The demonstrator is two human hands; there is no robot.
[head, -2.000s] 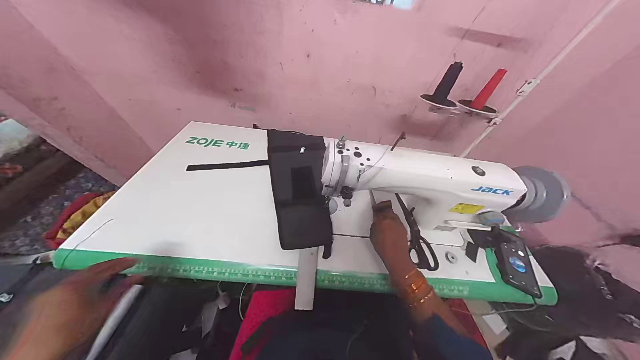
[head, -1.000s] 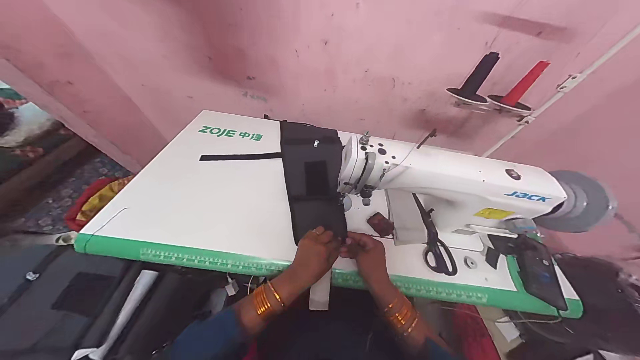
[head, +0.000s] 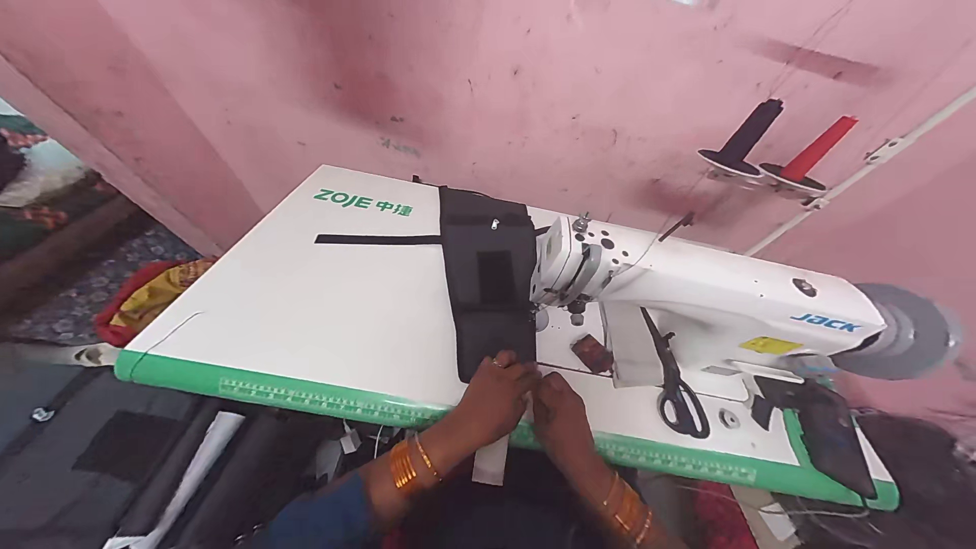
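A black fabric piece [head: 492, 282] with a zipper pull and a darker patch lies across the white table, its right edge beside the needle area of the white Jack sewing machine [head: 724, 305]. My left hand [head: 496, 396] grips the near right corner of the fabric. Touching it, my right hand [head: 560, 415] has its fingers closed at the same corner; what they pinch is too small to tell. A pale strip [head: 490, 460] hangs over the table edge below my hands. A black strap [head: 377, 239] runs left from the fabric.
Black-handled scissors [head: 675, 389] and a small dark red piece [head: 592, 354] lie right of my hands. A dark phone-like object [head: 831, 435] rests at the right corner. Black [head: 751, 137] and red thread cones [head: 820, 150] stand behind. Black material [head: 69, 450] lies left of the table's green edge.
My left hand has come from the table's left front edge to the fabric corner. My right hand has left the area by the scissors and joined it. The dark red piece now lies on the machine bed.
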